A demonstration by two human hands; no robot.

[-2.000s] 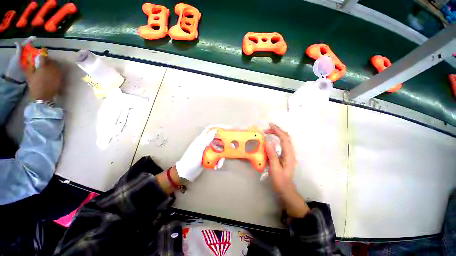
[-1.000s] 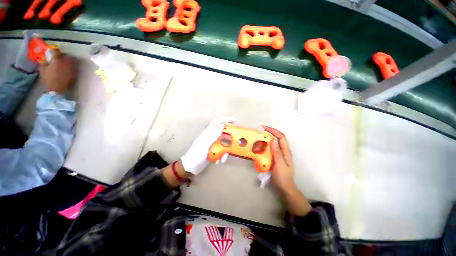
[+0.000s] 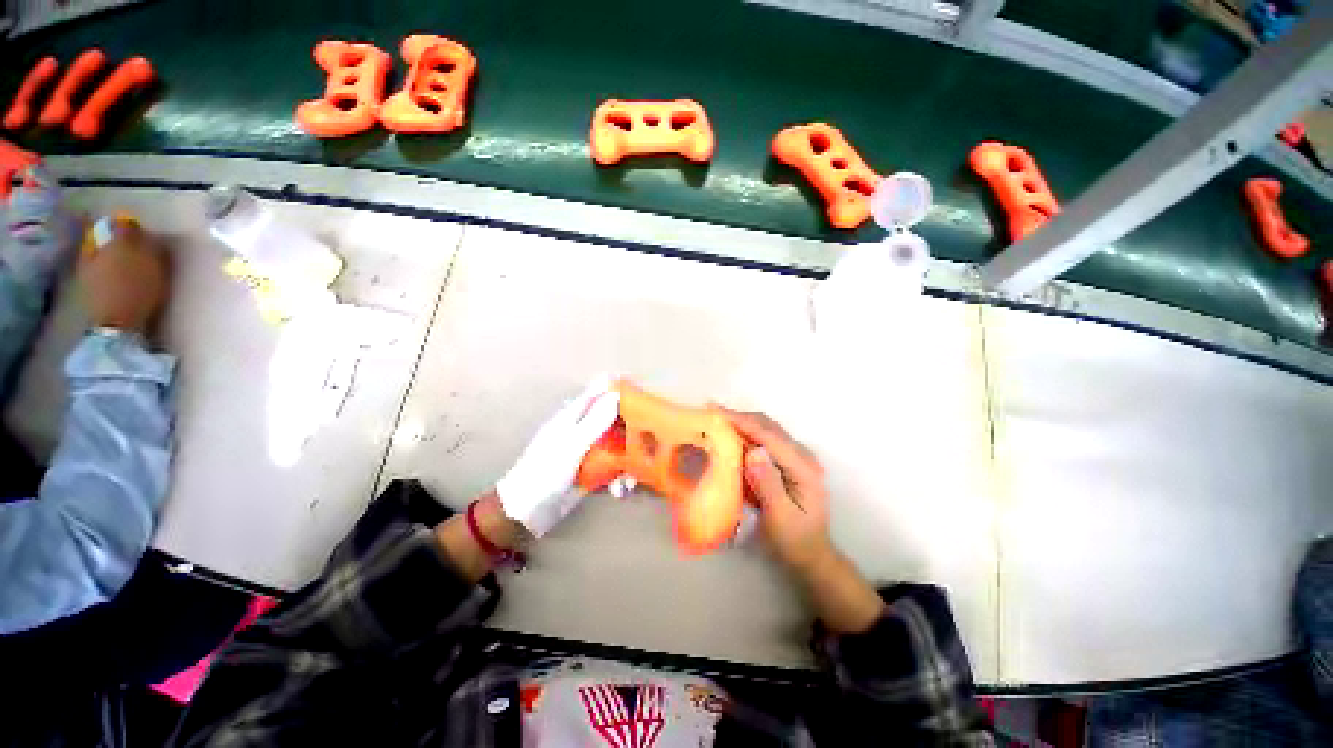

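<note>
An orange controller shell (image 3: pixel 670 453) is held above the pale bench in front of me, tilted with its right grip turned down toward me. My left hand (image 3: pixel 556 460), in a white glove, grips the shell's left end. My right hand (image 3: pixel 782 490), bare, holds its right end, with fingers at the upper right edge. A small bit of white shows under the shell near the left fingertips. I cannot see a wiping cloth in the right hand.
A white bottle (image 3: pixel 874 278) with its lid open stands near the metal post (image 3: pixel 1155 183). Orange shells lie on the green belt (image 3: pixel 541 139). At left are another bottle (image 3: pixel 278 241), a crumpled white sheet (image 3: pixel 314 387) and a neighbour's hand (image 3: pixel 124 275).
The shell has turned from nearly level to tilted, its right grip now lower. The belt's shells sit differently against the post. The neighbour's hand has come away from the neighbour's shell.
</note>
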